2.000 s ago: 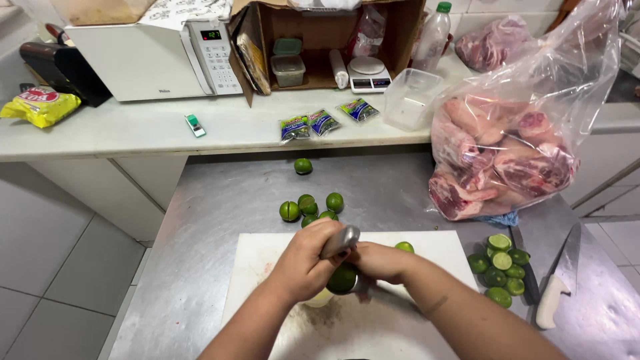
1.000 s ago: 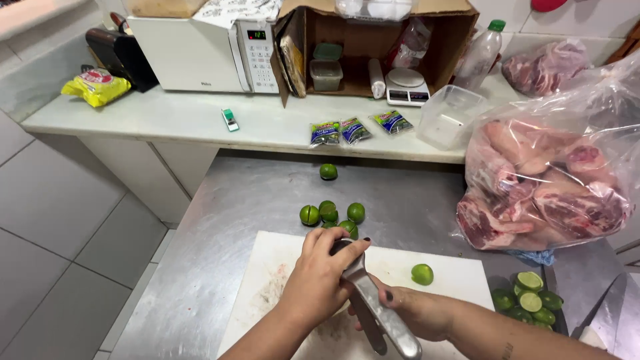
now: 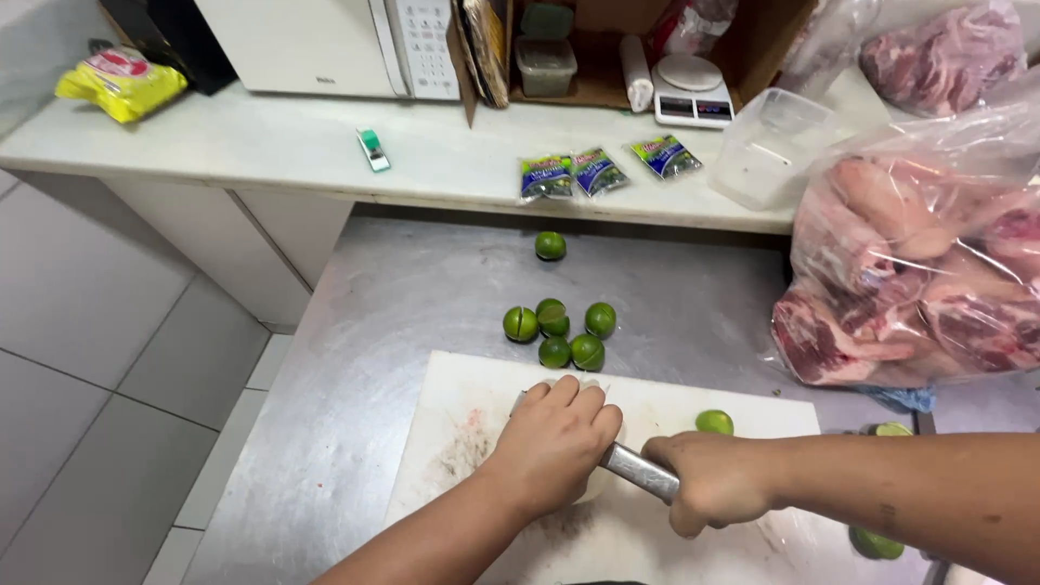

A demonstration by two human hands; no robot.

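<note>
My left hand (image 3: pixel 556 439) is wrapped around the upper part of a metal hand tool (image 3: pixel 642 473), likely a citrus squeezer, over a white cutting board (image 3: pixel 731 398). My right hand (image 3: pixel 707 479) closes on the tool's lower end. Under my left hand a pale round container shows in part; what the tool holds is hidden. A piece of lime (image 3: pixel 715 422) lies on the board above my right hand. Several limes (image 3: pixel 554 317), some with cuts, sit on the steel table just beyond the board, and a single lime (image 3: pixel 550 245) lies farther back.
A clear bag of raw meat (image 3: pixel 910 268) stands at the right, with cut limes (image 3: pixel 877 543) partly behind my right forearm. On the back counter (image 3: pixel 268 154) are a microwave (image 3: pixel 325 49), small packets (image 3: pixel 597 171), a kitchen scale (image 3: pixel 693 97) and a clear plastic container (image 3: pixel 768 150).
My left hand has shifted from the squeezer's near side to over its upper part, and the tool now lies lower between my hands. The view has moved closer to the table.
</note>
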